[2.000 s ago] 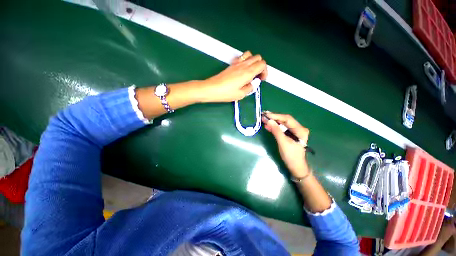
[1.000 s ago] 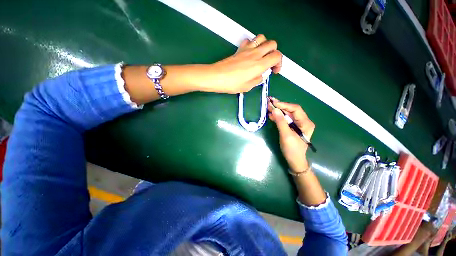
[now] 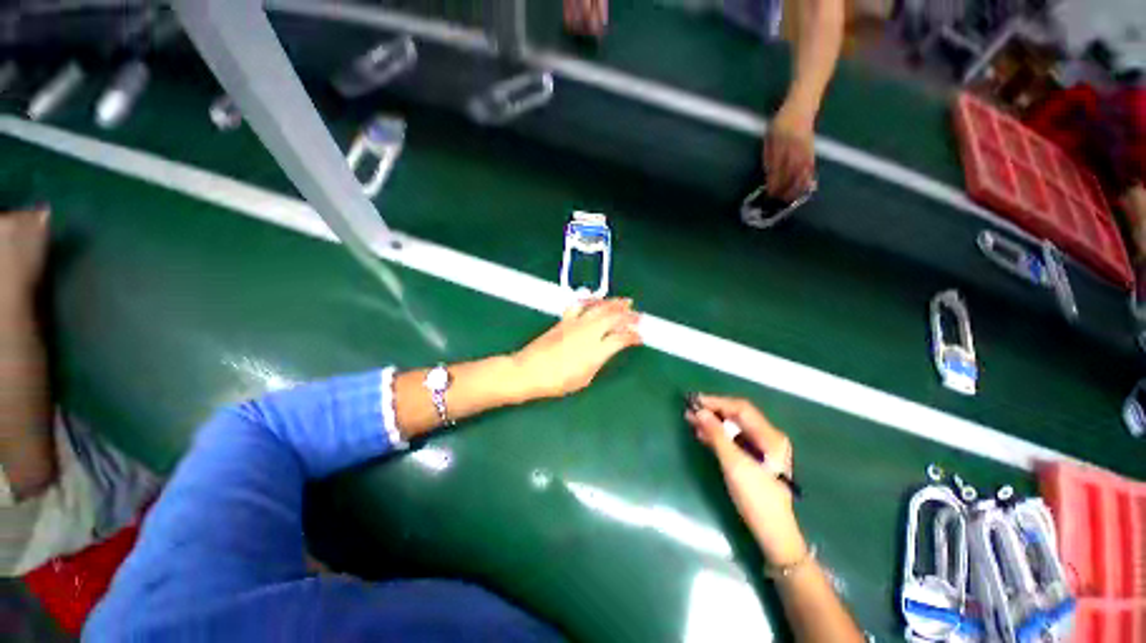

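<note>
A white looped product (image 3: 586, 260) with a blue patch at its far end lies just beyond the white strip. My left hand (image 3: 581, 352) is at its near end, beside the strip; the fingers partly hide that end, and whether they grip it is unclear. My right hand (image 3: 752, 471) holds a thin dark pen-like tool (image 3: 748, 446) over the green bench, its tip pointing up and left. A pile of looped products (image 3: 987, 565) with blue patches lies at the lower right.
A red-pink tray (image 3: 1106, 540) stands beside the pile, and another tray (image 3: 1043, 182) across the line. Scattered loops lie on the green belt (image 3: 704, 270). A grey metal post (image 3: 283, 119) is at upper left. Another person's hand (image 3: 789, 157) touches a loop across the belt.
The view has shifted, showing more of the belt. The loop has moved from the near bench to beyond the white strip, away from the pen. My right hand still holds the pen.
</note>
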